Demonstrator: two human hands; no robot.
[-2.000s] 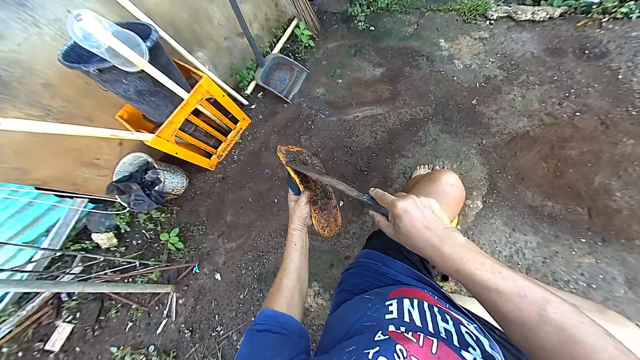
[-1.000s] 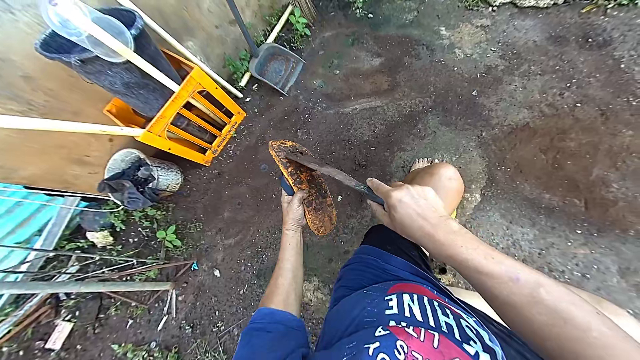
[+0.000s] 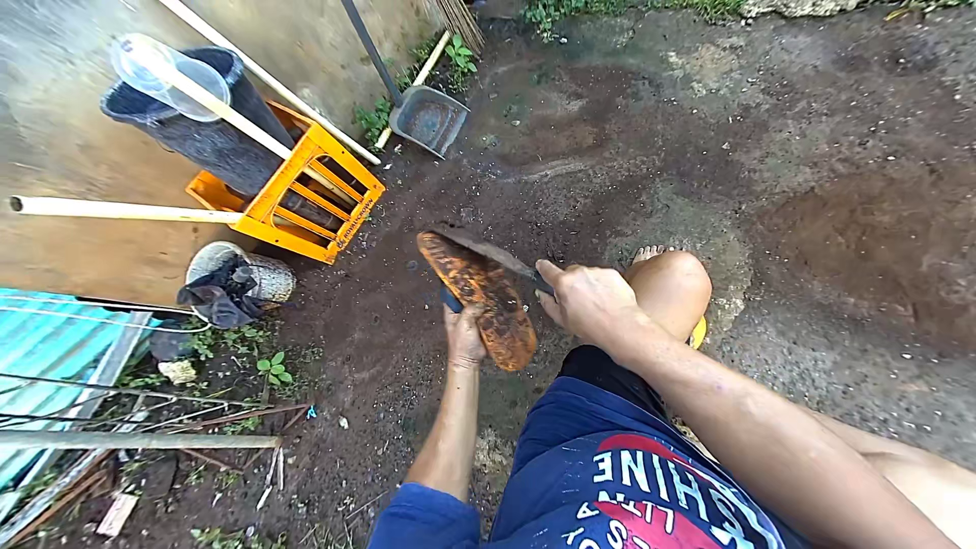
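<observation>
An orange sandal (image 3: 512,335), its sole caked with dark dirt, is held sole-up by my left hand (image 3: 463,335) near the centre of the view. The hand grips it from the left edge, where a bit of blue strap shows. My right hand (image 3: 591,301) is closed around the dark handle of a knife (image 3: 496,253). The long worn blade points up and left and lies along the sandal's upper right edge; whether it touches there I cannot tell.
Against the wall at upper left, an orange plastic crate (image 3: 286,217) holds a dark bin (image 3: 206,114) and pale poles. A dustpan (image 3: 431,120) and a bucket with dark cloth (image 3: 267,280) are nearby. My bent knee (image 3: 679,286) is right of my right hand.
The knife blade has moved from across the middle of the sole to its upper right edge. Both hands keep their holds.
</observation>
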